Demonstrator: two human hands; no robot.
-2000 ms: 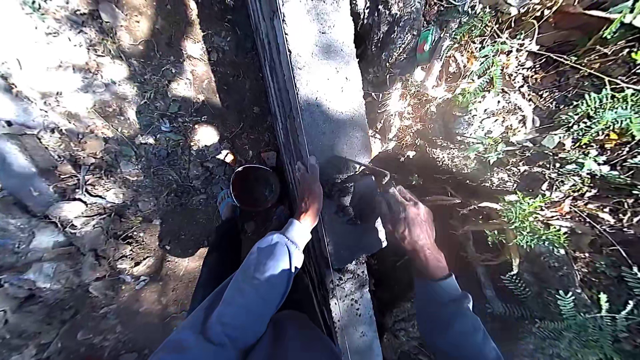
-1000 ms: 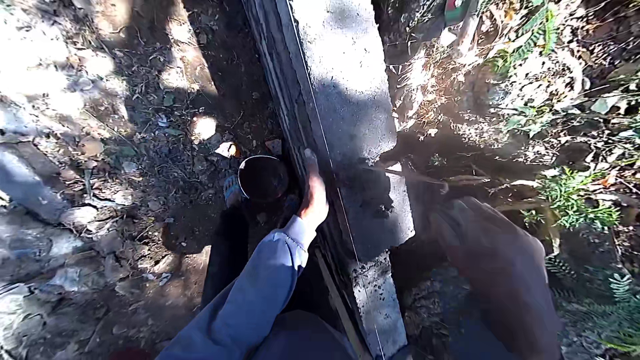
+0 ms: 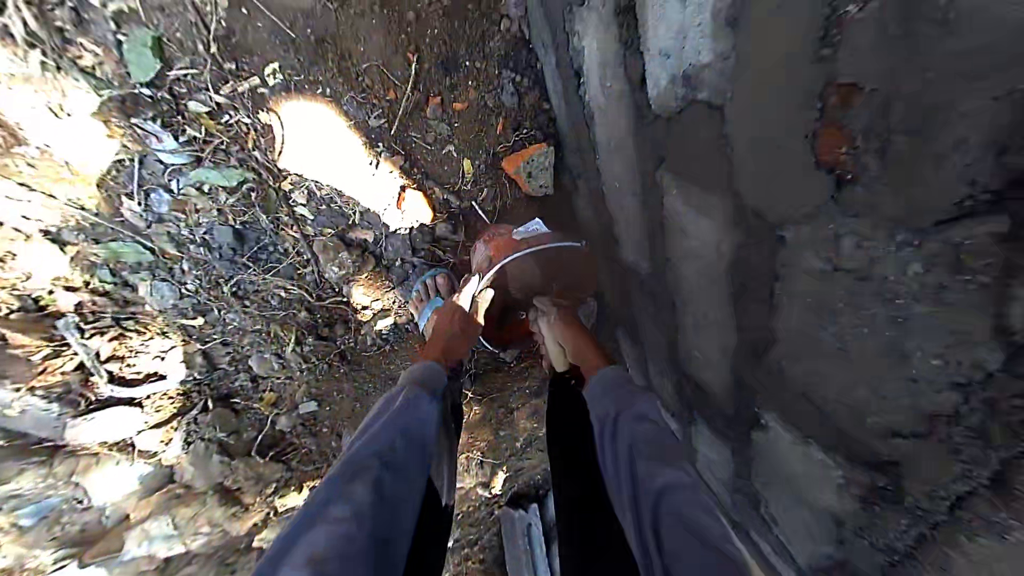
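A reddish-brown bucket [image 3: 532, 276] with a pale wire handle stands on the ground at the foot of the wall, tilted in view. My left hand [image 3: 454, 326] is at its left rim, with fingers against the handle and the edge. My right hand [image 3: 560, 332] is closed around the pale wooden handle of a tool [image 3: 558, 352] at the near right side of the bucket. The tool's blade is hidden. A small label with writing sits on the bucket's far side.
A block wall with mortar joints [image 3: 704, 264] rises close on the right. A broken piece of orange brick [image 3: 530, 169] lies beyond the bucket. My sandalled foot [image 3: 432, 294] is just left of it. Leaves, twigs and stones [image 3: 232, 240] cover the ground at left.
My left hand has left the wall top and is now at the bucket. My right hand, with its tool, has moved from the wall's far side to the bucket. The view has swung down to the left.
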